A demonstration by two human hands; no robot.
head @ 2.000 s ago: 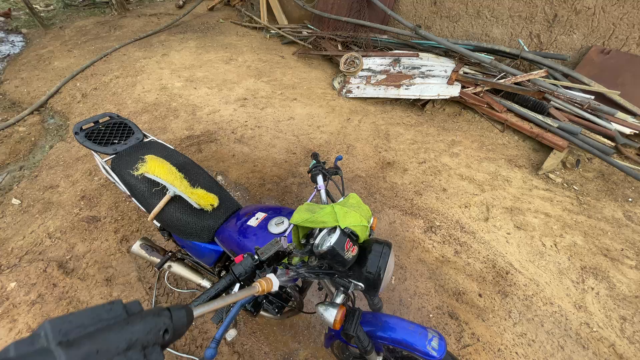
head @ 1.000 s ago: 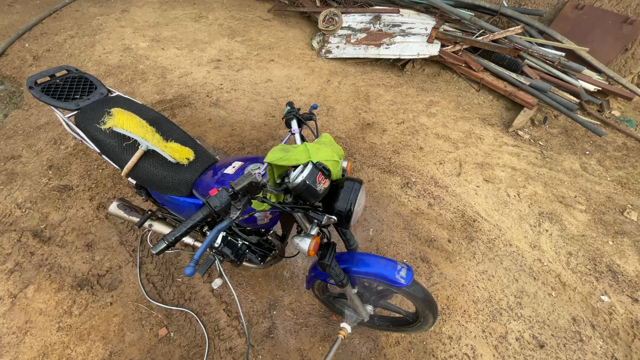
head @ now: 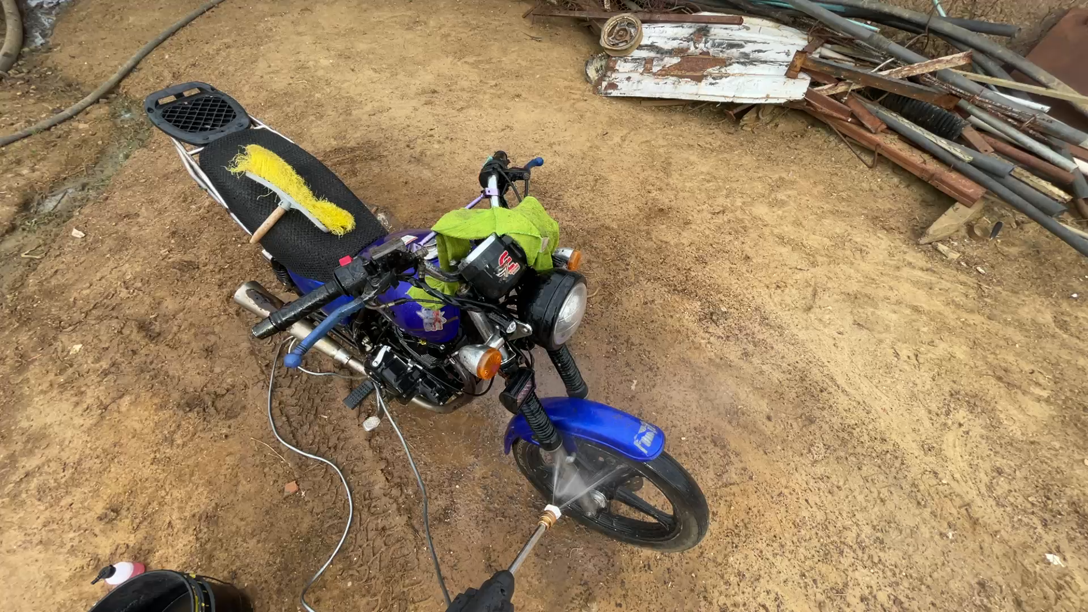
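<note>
Neither my left hand nor my right hand is in the frame. A pressure washer lance reaches in from the bottom edge, its black grip end cut off below. Its brass nozzle sprays water onto the fork and hub of the front wheel of a blue motorcycle. The blue front fender arches over that wheel. A lime-green cloth drapes over the tank and handlebar area, behind the headlight. A yellow-bristled brush with a wooden handle lies on the black seat.
A black bucket and a pink bottle with a black cap are at the lower left. A thin grey hose loops over the dirt beside the motorcycle. Scrap metal, pipes and wood lie upper right; a thick hose crosses upper left.
The lance has swung from the handlebar side to the front wheel, and its spray now shows at the fork and hub. The bucket and bottle have come into view.
</note>
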